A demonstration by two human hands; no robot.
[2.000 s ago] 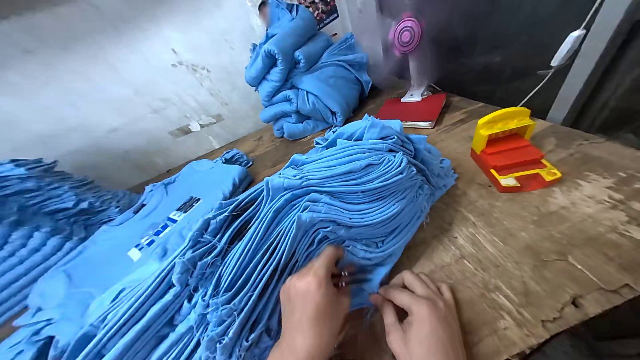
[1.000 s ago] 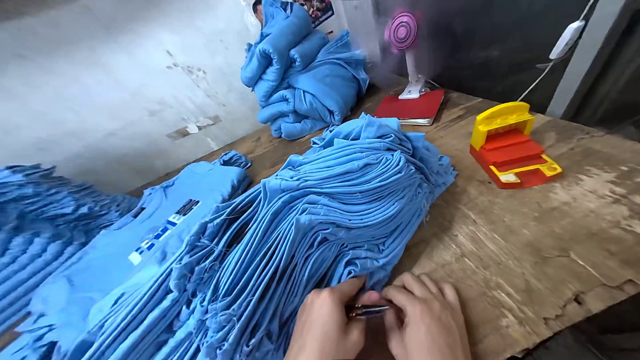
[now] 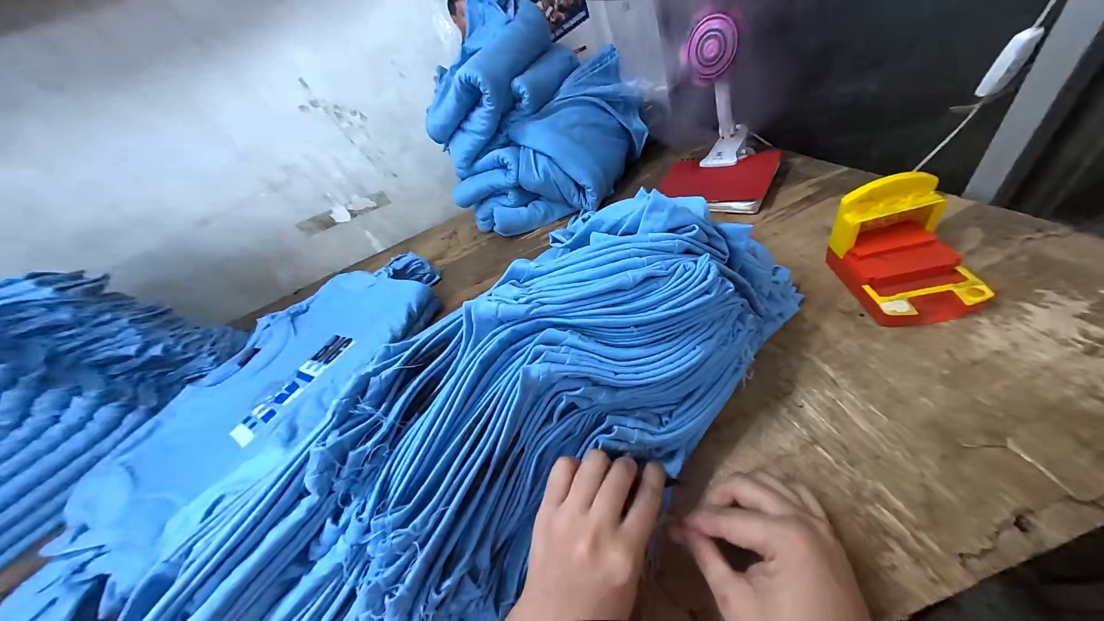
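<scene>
A thick stack of blue fabric pieces [image 3: 604,336] with frayed edges lies across the table. My left hand [image 3: 595,526] rests on the stack's near edge, its fingers curled over the cloth; whether it grips anything there is hidden. Just to its right, my right hand [image 3: 759,543] has thumb and forefinger pinched together beside the cloth's edge, and what lies between the fingertips is too small to tell. A small dark tip shows by the left fingertips. Left of the stack, a blue T-shirt [image 3: 293,371] with a printed chest lies flat.
More blue garments [image 3: 78,388] are piled at the far left. A heap of rolled blue cloth [image 3: 552,138] stands by the wall. Behind the stack, a small pink fan [image 3: 714,52] stands on a red notebook [image 3: 733,179]. A red and yellow plastic holder [image 3: 906,254] sits on the wooden table [image 3: 906,397].
Both hands were close together around a small dark metal tool one second ago. Now my left hand lies flatter over the stack's edge, apart from the right, and the tool is mostly out of sight.
</scene>
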